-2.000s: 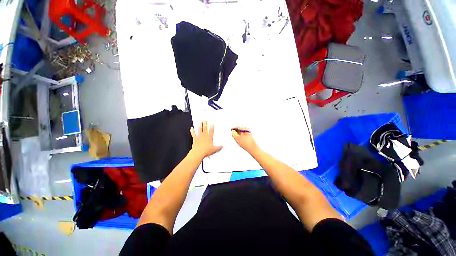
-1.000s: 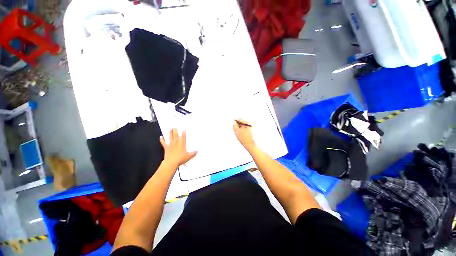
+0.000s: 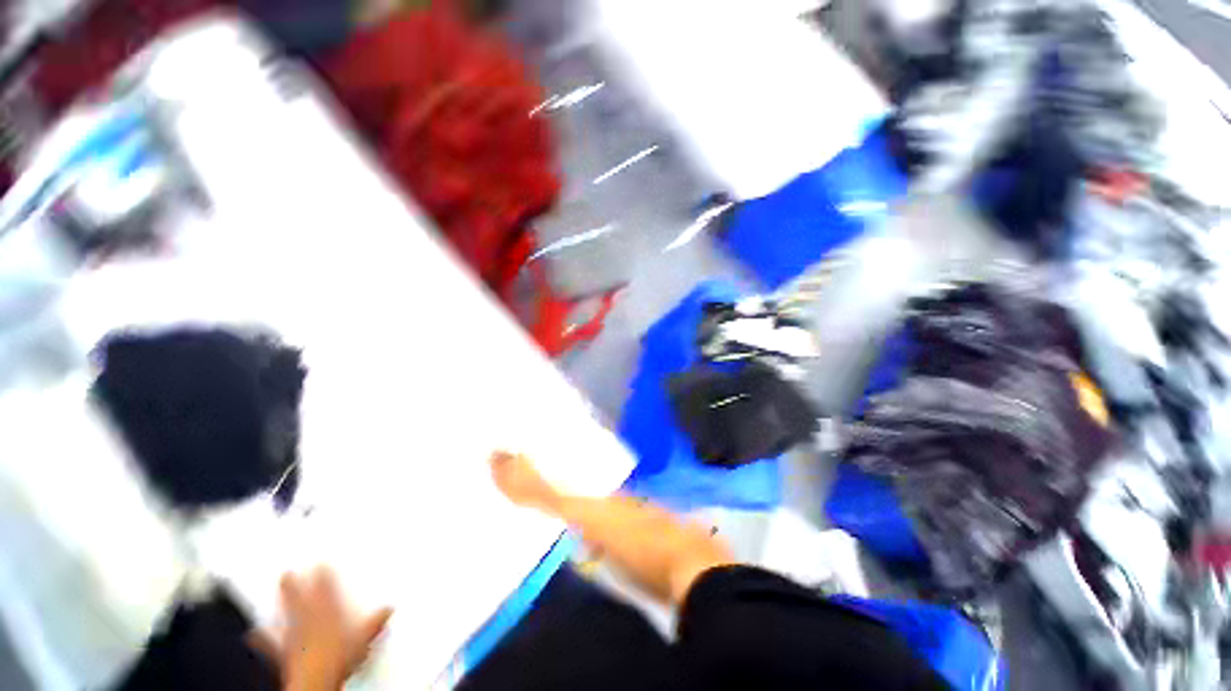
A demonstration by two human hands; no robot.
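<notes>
The frame is blurred. My left hand rests with fingers apart on the white sheet on the white table, near the bottom edge of the view. My right hand is above or on the white surface near its right edge; blur hides whether the thin dark stick is in its fingers. A black bundle lies farther up the table at left. A black panel shows beside my left hand, cut off by the frame's bottom.
Right of the table are a red garment heap and a blue crate with black and white pieces. Another blue crate stands beyond. A dark plaid heap lies farther right.
The view has swung to the right, so table and hands appear farther left and tilted. My left hand appears lower in the view. Both hands are more blurred.
</notes>
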